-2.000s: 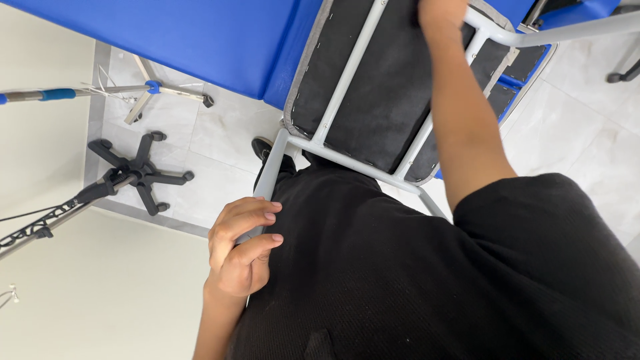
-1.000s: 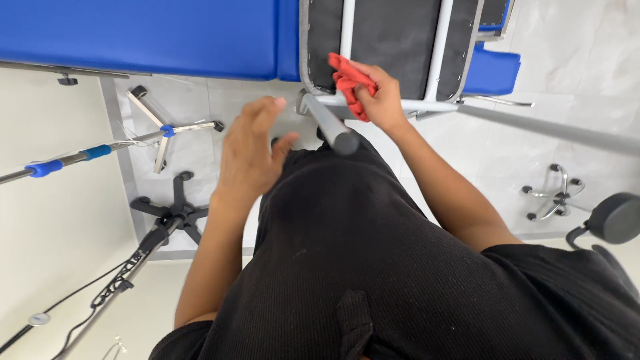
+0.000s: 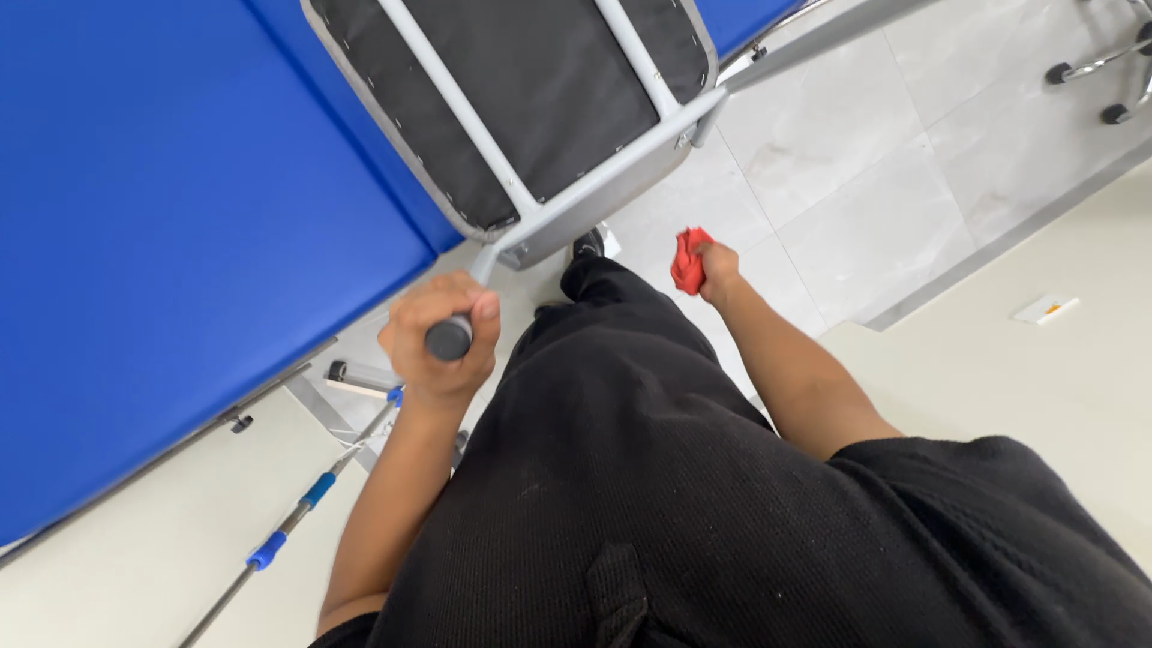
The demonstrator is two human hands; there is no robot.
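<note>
My left hand [image 3: 441, 337] grips a grey metal chair leg [image 3: 448, 337] near its dark rubber tip, which points up at the camera. The chair's underside faces me, with a black fabric seat bottom [image 3: 540, 81] crossed by grey metal tubes. Another chair leg [image 3: 810, 40] runs to the upper right. To the right of my legs, my right hand [image 3: 715, 270] holds a crumpled red cloth [image 3: 690, 261], apart from the chair.
A blue padded table [image 3: 180, 225] lies left of and behind the chair. A metal pole with blue grips [image 3: 292, 520] stands at lower left. A chrome wheeled base [image 3: 1102, 67] is on the tiled floor at upper right. A white item [image 3: 1045, 309] shows against the pale wall.
My left hand, off the chair one second ago, has closed around its leg. My right hand has moved with the red cloth away from the chair frame. The view has turned.
</note>
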